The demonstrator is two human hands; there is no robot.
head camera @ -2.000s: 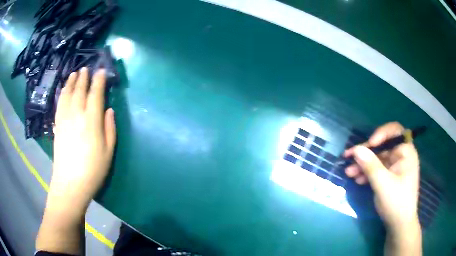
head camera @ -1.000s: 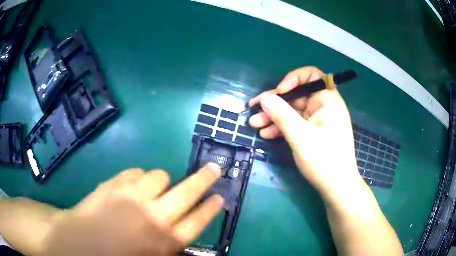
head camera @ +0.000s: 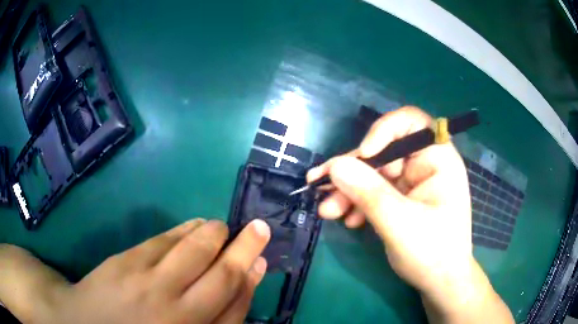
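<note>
A black plastic housing [head camera: 279, 253] lies inside up on the green mat, its recessed compartment at the far end. My left hand [head camera: 184, 269] rests on its left side, index fingertip inside the frame, holding it down. My right hand [head camera: 396, 190] grips black tweezers [head camera: 405, 147] with a yellow band [head camera: 442, 130]. Their metallic tip is over or in the compartment; I cannot tell if it touches or whether a pad lies under it. The liner sheet [head camera: 291, 82], with a few black pads [head camera: 272, 126], lies just beyond the housing, partly covered by it.
Several black housings [head camera: 114, 130] lie overlapped at the left, one with a shiny face up. More black pads on a sheet [head camera: 497, 202] show right of my right hand. A white strip [head camera: 481, 60] curves across the upper right. A dark ribbed edge [head camera: 558, 278] is at the far right.
The tweezer tip has moved from the pads on the sheet down to the housing's compartment. One pad from the sheet's top row no longer shows. My left hand has settled lower on the frame.
</note>
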